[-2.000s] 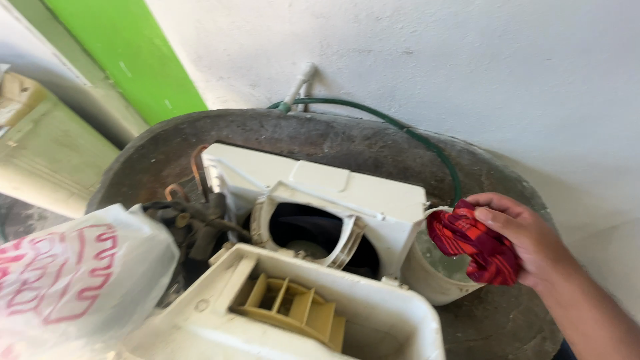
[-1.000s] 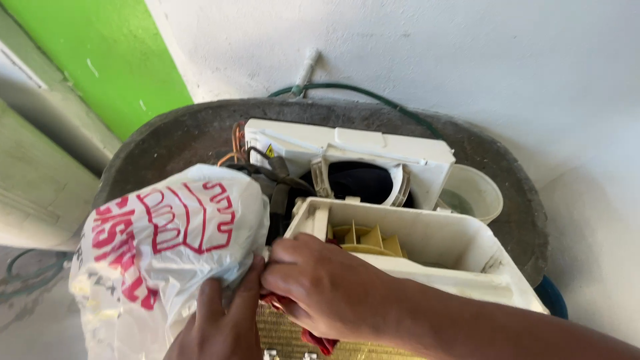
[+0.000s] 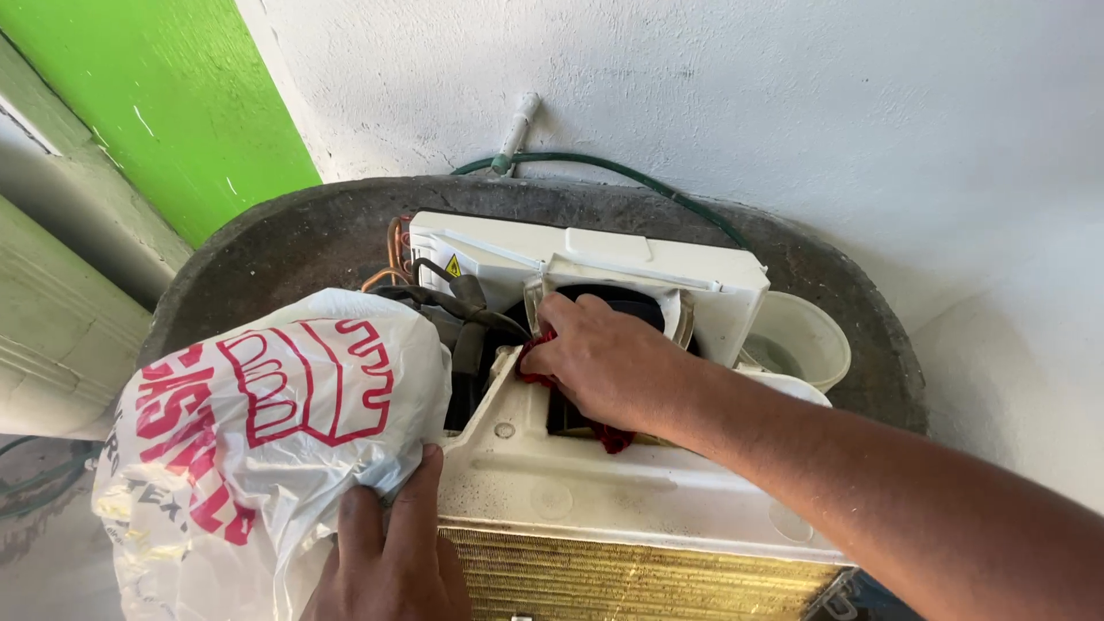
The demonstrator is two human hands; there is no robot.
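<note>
My right hand (image 3: 604, 362) holds a crumpled red cloth (image 3: 614, 437) against the white plastic housing (image 3: 517, 483) of an air conditioner, by the opening over its fan compartment. At the lower left, my left hand (image 3: 392, 535) rests by the unit's corner, its fingers against a white plastic bag with red print (image 3: 302, 379). Whether those fingers grip the bag or the unit is hidden. Gold-coloured heat exchanger fins (image 3: 638, 573) show below the housing. Behind it stand a white casing part (image 3: 595, 246) with a warning sticker, dark cables (image 3: 470, 332) and copper pipes (image 3: 395, 250).
The unit sits in a large dark oval basin (image 3: 285, 228) against a white wall. A translucent plastic tub (image 3: 798, 336) stands inside at the right. A green hose (image 3: 638, 177) runs along the back below a white pipe (image 3: 519, 129).
My right hand, with the red cloth, was by the tub at first, then near the unit's left front corner; now it is farther back at the housing's opening. My left hand came into view.
</note>
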